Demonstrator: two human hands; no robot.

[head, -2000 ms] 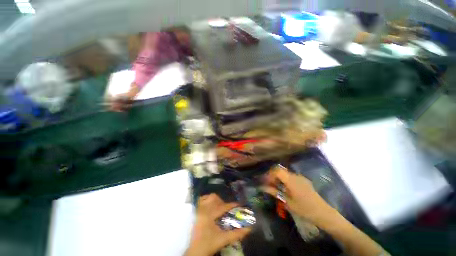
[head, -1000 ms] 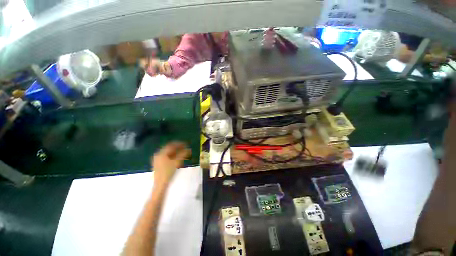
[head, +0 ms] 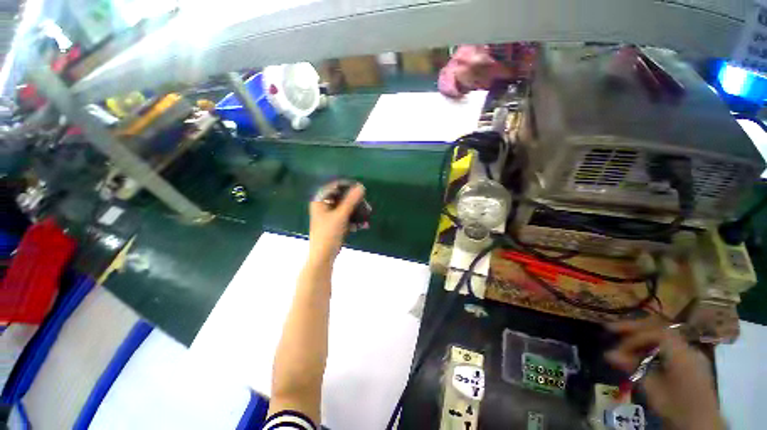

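My left hand [head: 326, 220] is stretched forward over the green bench surface, its fingers closed on a small dark unit [head: 353, 204], likely a power adapter. My right hand [head: 673, 374] is blurred at the lower right, over the black test board [head: 496, 322]. It grips a thin shiny stick with a red part [head: 624, 391], likely the test probes, close above a white plug adapter [head: 623, 416]. A socket strip [head: 461, 403] with a white round plug adapter stands left of it. A green terminal board [head: 544, 371] under a clear cover lies between the strips.
A white paper sheet [head: 370, 315] lies left of the board. A glass bulb [head: 482, 206], black cables, red sticks [head: 538, 267] and a large grey instrument [head: 639, 126] stand behind the board. A blue-white fan [head: 290, 91] and a person's pink sleeve [head: 471, 69] are beyond. A metal post [head: 126, 147] slants at left.
The view has turned left. My left hand has reached farther forward over the green surface and now shows a dark unit. My right hand has come over the test board from the right edge.
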